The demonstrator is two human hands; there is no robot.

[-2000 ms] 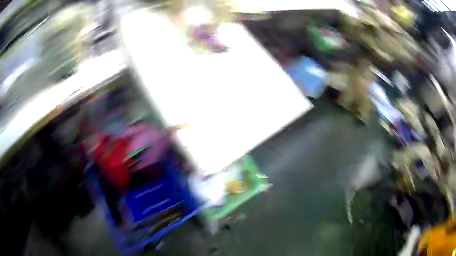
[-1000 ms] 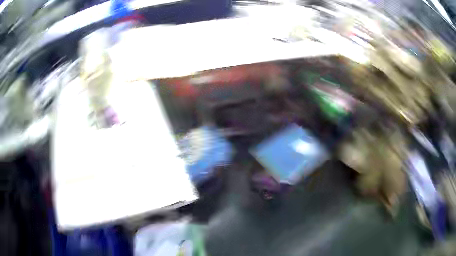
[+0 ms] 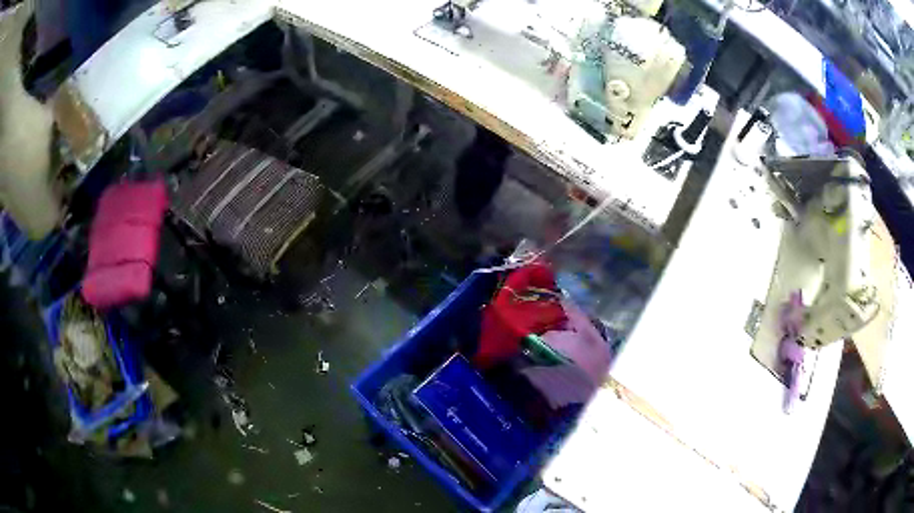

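Neither of my hands is in view. Nearest in front of me, a blue plastic crate stands on the dark green floor. It holds a red cloth, a pink cloth and a blue box. A white sewing table is at the right, with a cream sewing machine on it and a pink-purple strip of cloth beside the machine.
Another cream machine stands on a white table at the top. A stool with a striped cover is at the upper left. A pink cushion-like item sits above a small blue crate at the left. Scraps litter the floor.
The view has swung to the left and sharpened. The blue crate is now near the centre; the light blue stools and khaki heaps have left the picture.
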